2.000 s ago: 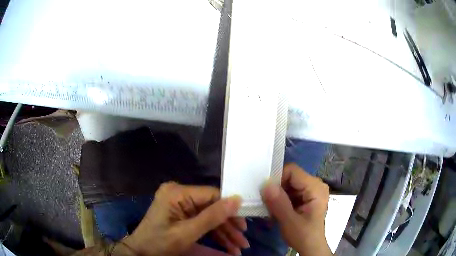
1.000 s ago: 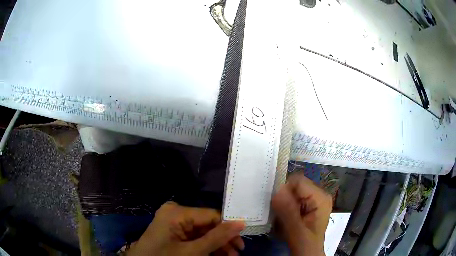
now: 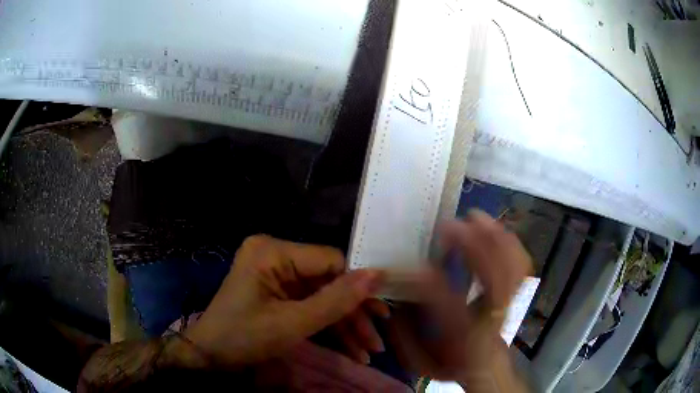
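A long white sewing template [image 3: 399, 176] with dotted lines and handwritten "160" lies lengthwise over the table's front edge. A dark fabric strip [image 3: 357, 100] shows along its left side, and a beige layer [image 3: 464, 130] shows along its right side. My left hand [image 3: 299, 303] pinches the near left corner, thumb on top and fingers beneath. My right hand [image 3: 472, 288] is motion-blurred at the near right corner. Its fingertips and any hold on the layers cannot be made out.
The white table [image 3: 192, 46] has a printed ruler along its front edge. Dark fabric [image 3: 215, 192] lies below on the lap. A loose thread [image 3: 514, 69], a small dark strip [image 3: 631, 36] and black snips [image 3: 660, 88] lie right. A thread-filled bin [image 3: 641, 330] stands lower right.
The table and template sit higher in the view. My right hand has moved from beside the strip to over its near right corner. My left hand keeps its pinch. The "160" was washed out at first.
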